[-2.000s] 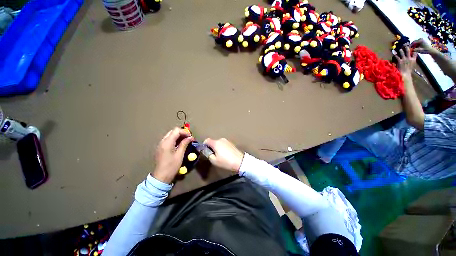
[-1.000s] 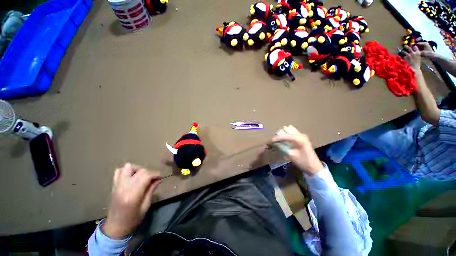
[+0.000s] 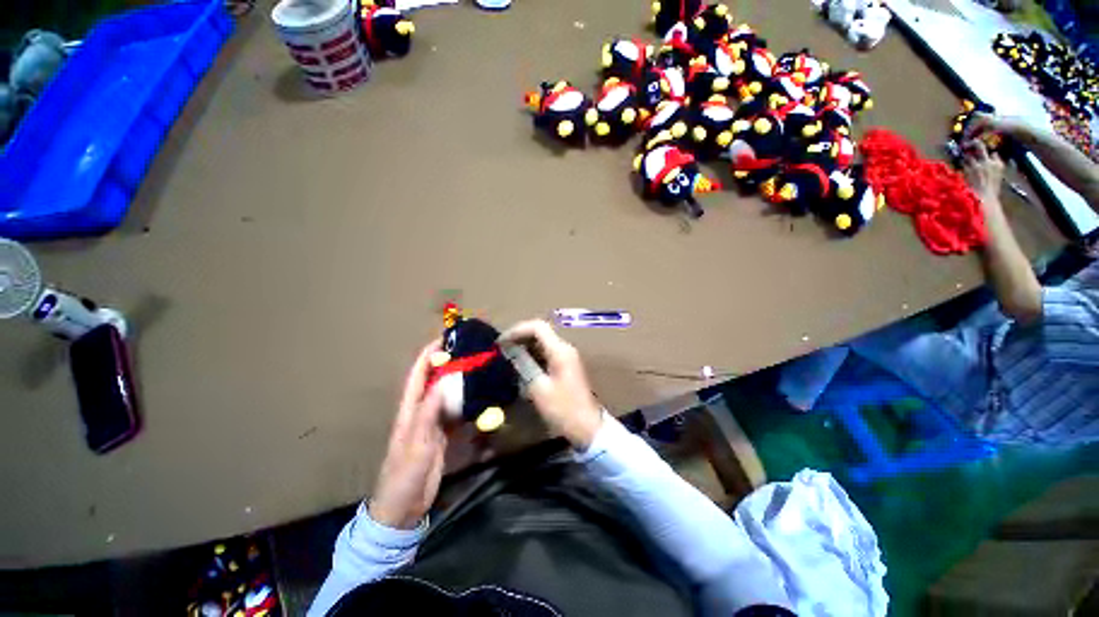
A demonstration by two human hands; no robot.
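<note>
A black plush penguin (image 3: 486, 388) with a red band, white belly, yellow feet and a small red and yellow tip is held over the table's near edge. My left hand (image 3: 416, 446) grips it from the left, by the white belly. My right hand (image 3: 554, 380) is at its upper right side, with a small grey metal tool (image 3: 523, 360) in the fingers. The blades, any needle and any thread cannot be made out. A slim white-and-purple item (image 3: 592, 318) lies on the table just beyond my right hand.
A heap of penguins (image 3: 747, 115) and a red pile (image 3: 926, 193) lie at the far side. A person's hands (image 3: 982, 145) work at the right. At left are a blue tray (image 3: 103, 109), a printed tub (image 3: 323, 48), a phone (image 3: 104, 386) and a small white fan (image 3: 54, 301).
One second ago the penguin lay on the table with my hands spread apart on either side. Now my hands have come together and hold it, turned so the white belly shows at left.
</note>
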